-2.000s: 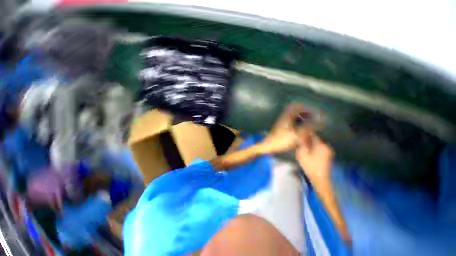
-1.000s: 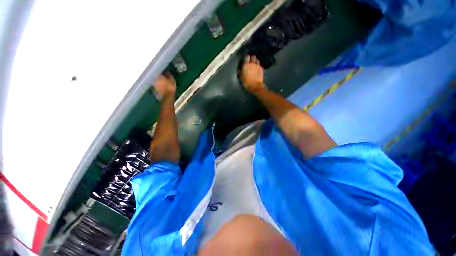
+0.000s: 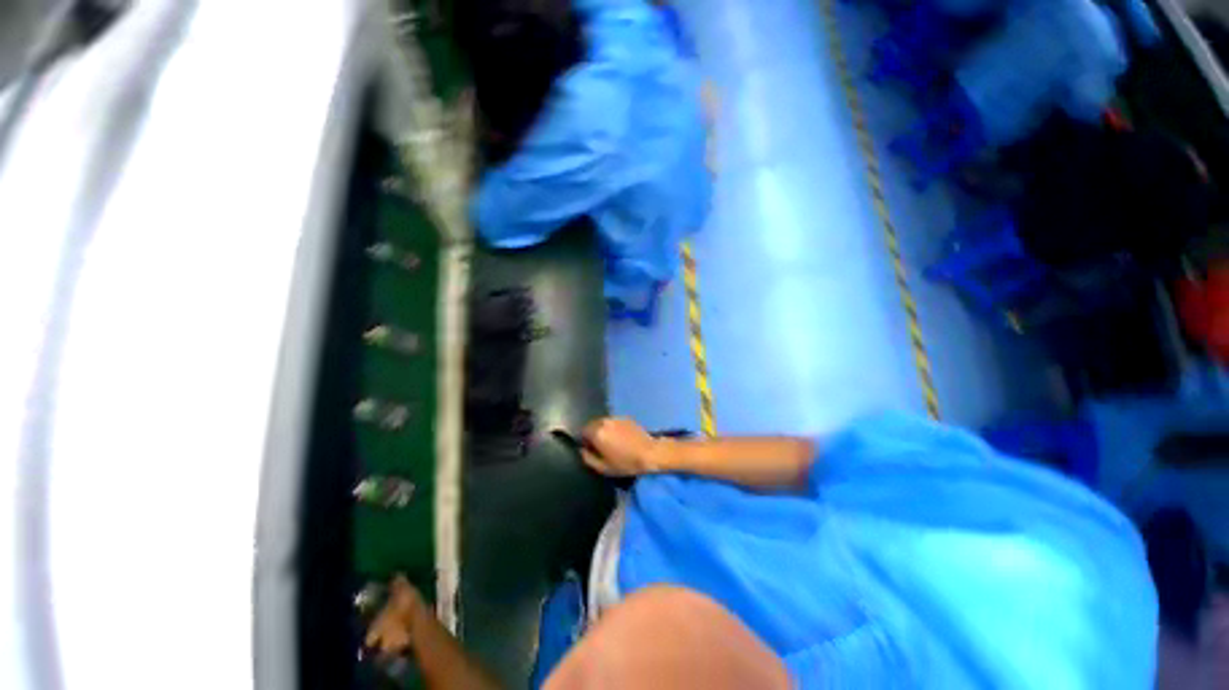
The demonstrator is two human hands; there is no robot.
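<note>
My right hand [image 3: 620, 448] is closed around a thin dark item [image 3: 565, 438] over the dark green bench strip [image 3: 546, 539]. The item's ends stick out on both sides of the fist; what it is cannot be told. My left hand [image 3: 395, 623] is at the lower left over the green conveyor belt, touching or just over a small phone unit [image 3: 368, 597]. The hand is blurred, so its grip is unclear. More units [image 3: 386, 491] lie spaced along the belt. Black housings [image 3: 499, 353] lie in a row on the bench strip ahead of my right hand.
A pale worn rail [image 3: 452, 404] divides belt and bench. A long white hood [image 3: 162, 351] covers the left side. A person in a blue smock [image 3: 593, 148] is at the bench ahead. Blue floor with yellow-black tape [image 3: 696, 337] lies right, with another person in blue [image 3: 1045, 68] beyond.
The view has swung round along the line. My right hand has left the black housings and now grips a thin dark item at the bench's right edge. My left hand is still over the belt.
</note>
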